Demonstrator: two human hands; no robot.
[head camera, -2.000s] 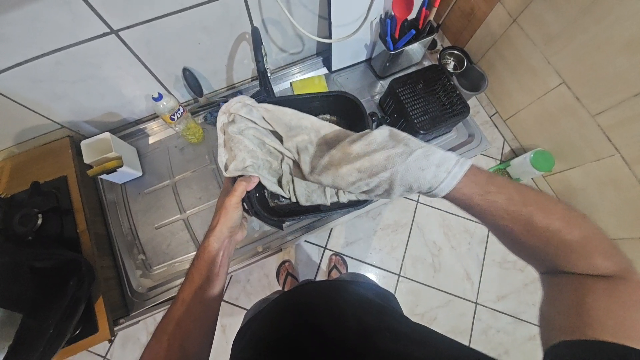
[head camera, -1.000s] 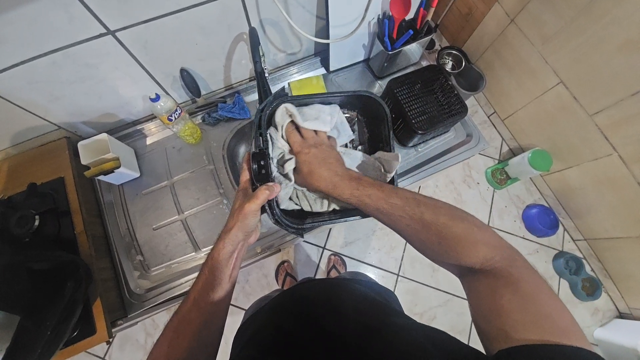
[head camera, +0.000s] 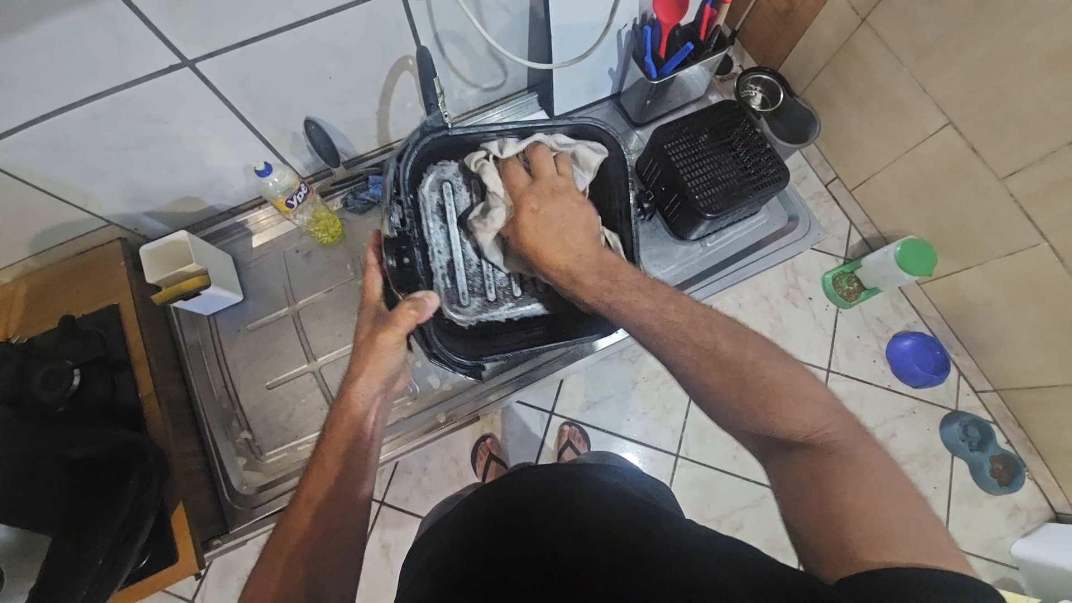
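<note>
A black rectangular pan or appliance basin (head camera: 536, 339), its floor ribbed and worn to grey, is held over the steel sink. My left hand (head camera: 385, 327) grips its left side, thumb over the rim. Inside, my right hand (head camera: 548, 213) presses a bunched, stained whitish cloth (head camera: 490, 213) against the right part of the floor. Some of the cloth is hidden beneath that hand.
A faucet (head camera: 429, 84) rises behind the pan. On the steel counter (head camera: 276, 352) are a dish soap bottle (head camera: 301, 205), a white container (head camera: 193, 272), a black slotted basket (head camera: 712, 167) and a utensil holder (head camera: 670, 84). Left is a stove (head camera: 75, 377); pet bowls (head camera: 917, 358) lie on the floor.
The cloth, draped over the pan two seconds ago, is now bunched inside it. Since one second ago my right hand and the cloth have moved right, uncovering the ribbed floor on the left.
</note>
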